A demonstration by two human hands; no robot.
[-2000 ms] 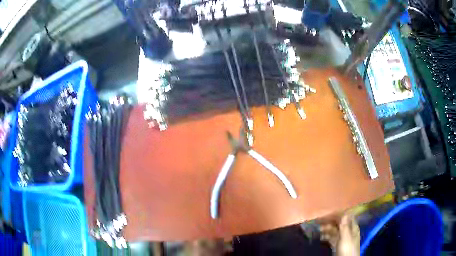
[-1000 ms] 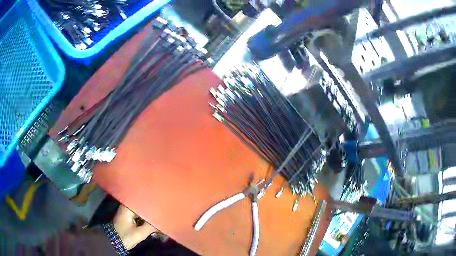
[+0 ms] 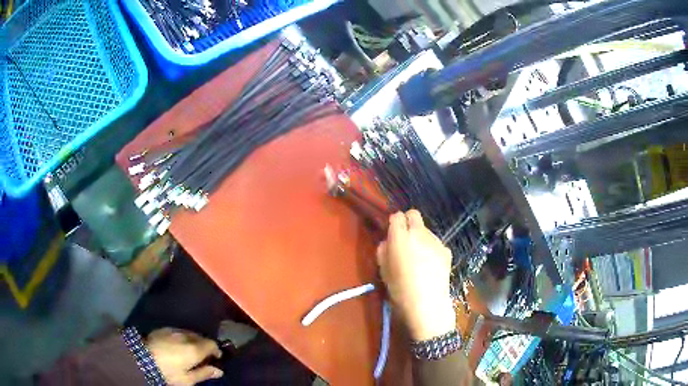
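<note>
My right hand [image 3: 415, 271] is closed on a few black cables [image 3: 362, 203], whose silver ends point left over the red-brown board [image 3: 256, 234]. They lie beside a wide pile of black cables [image 3: 400, 162]. My left hand [image 3: 183, 356] is low at the left, off the board, with its fingers apart and nothing visible in it. The pliers [image 3: 338, 301] lie on the board; their two pale handles show, and my right hand and wrist hide their jaws.
A second cable bundle [image 3: 245, 124] lies on the board's left part. An empty light blue basket [image 3: 136, 83] and a blue basket with cables [image 3: 185, 56] stand beyond it. The machine [image 3: 528, 128] is at the right, with a control panel [image 3: 507, 348] at lower right.
My right hand has come in over the board and taken hold of cables at the pile. My left hand shows at lower left. The camera view has shifted.
</note>
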